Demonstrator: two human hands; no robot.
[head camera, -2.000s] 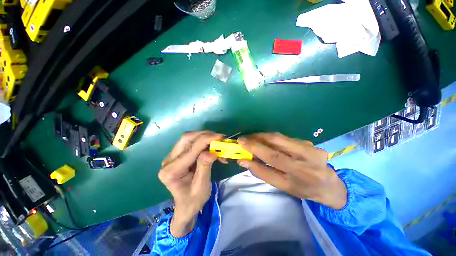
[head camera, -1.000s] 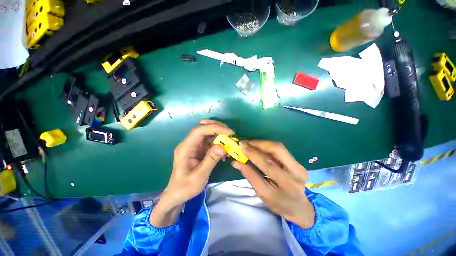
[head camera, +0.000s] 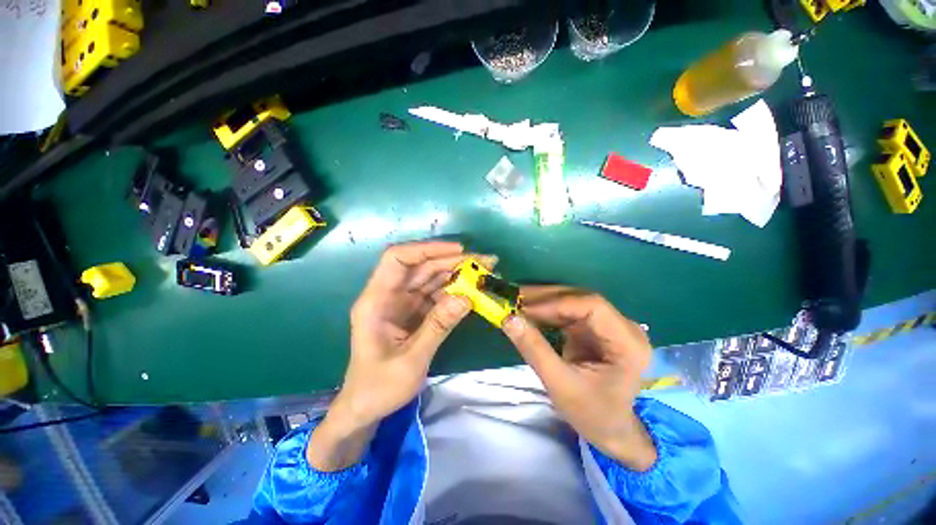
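A small yellow device case (head camera: 485, 293) is held over the near edge of the green mat, tilted down to the right. A dark rectangle, perhaps the display, shows in its upper face. My left hand (head camera: 402, 320) grips its left end between thumb and fingers. My right hand (head camera: 583, 354) holds its right end, the thumb at the lower right corner and the fingers behind. The inside and underside of the case are hidden.
Beyond lie tweezers (head camera: 657, 240), a red block (head camera: 625, 171), a green bar (head camera: 551, 185), a wrapped knife (head camera: 477, 125) and white tissue (head camera: 731, 164). A black screwdriver (head camera: 827, 210) and amber bottle (head camera: 734, 72) are right, black modules (head camera: 269, 179) left, screw cups (head camera: 515, 51) at the back.
The case has turned from its narrow side to show the face with the dark rectangle. The right hand's thumb has come round to its lower corner. The view shifted between the two earlier frames.
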